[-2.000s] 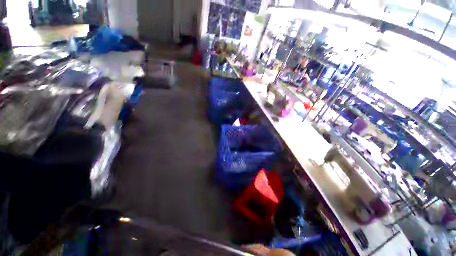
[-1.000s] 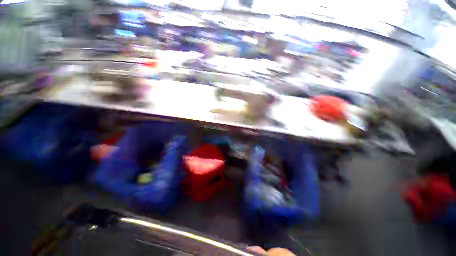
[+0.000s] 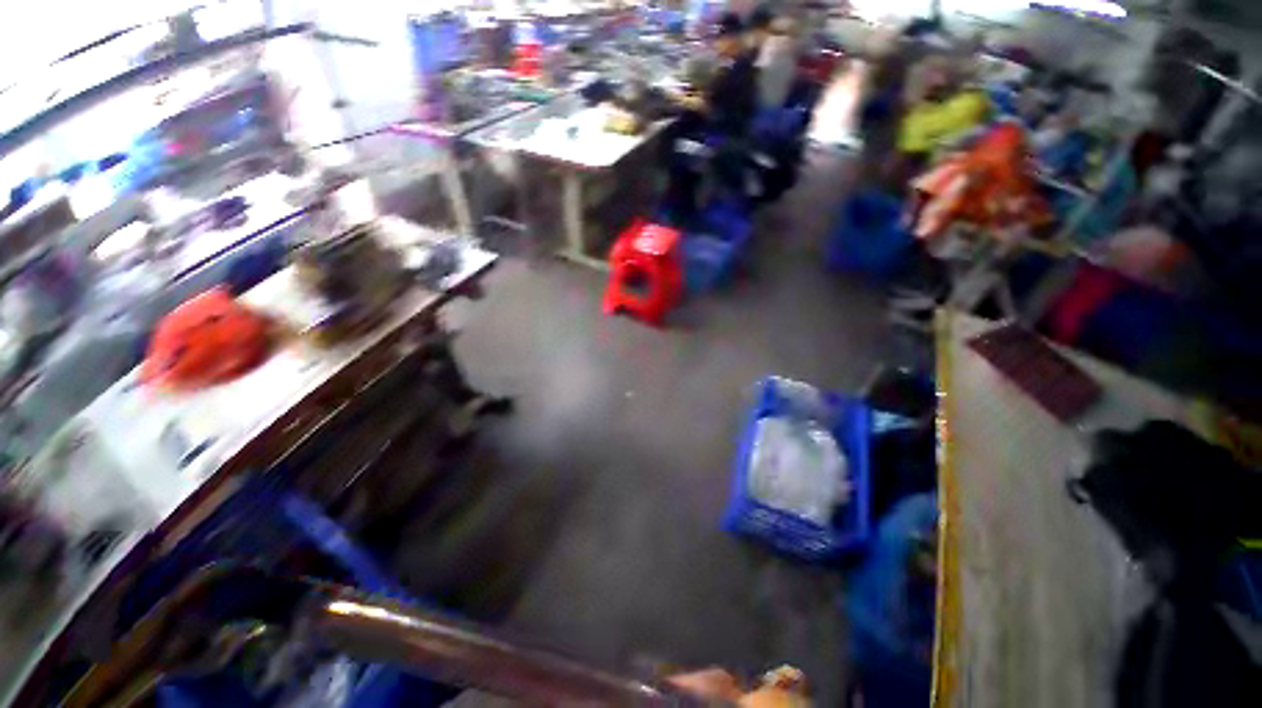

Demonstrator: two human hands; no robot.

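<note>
Neither of my hands shows clearly. A small skin-toned patch at the bottom edge, beside a blurred shiny bar, does not read as a hand. A blue plastic crate (image 3: 743,515) stands on the floor ahead, holding a pale, shiny bagged bundle (image 3: 799,470). A pale table (image 3: 1017,553) with a yellowish edge is at the right. A black garment or cloth (image 3: 1176,491) lies on it and hangs down, and a dark red flat piece (image 3: 1035,371) lies near its far end.
A white sewing bench (image 3: 145,463) with a bright orange-red item (image 3: 208,339) runs along the left. A red plastic stool (image 3: 646,271) stands ahead, near another white-topped table (image 3: 574,136). Blurred people seem to be at the back. Orange cloth (image 3: 990,187) is heaped at upper right. Grey floor runs between.
The view has swung right, from the aisle past the bench with crates and red stools, to the bench's end, the crate with the pale bundle and the right-hand table. No hand action shows.
</note>
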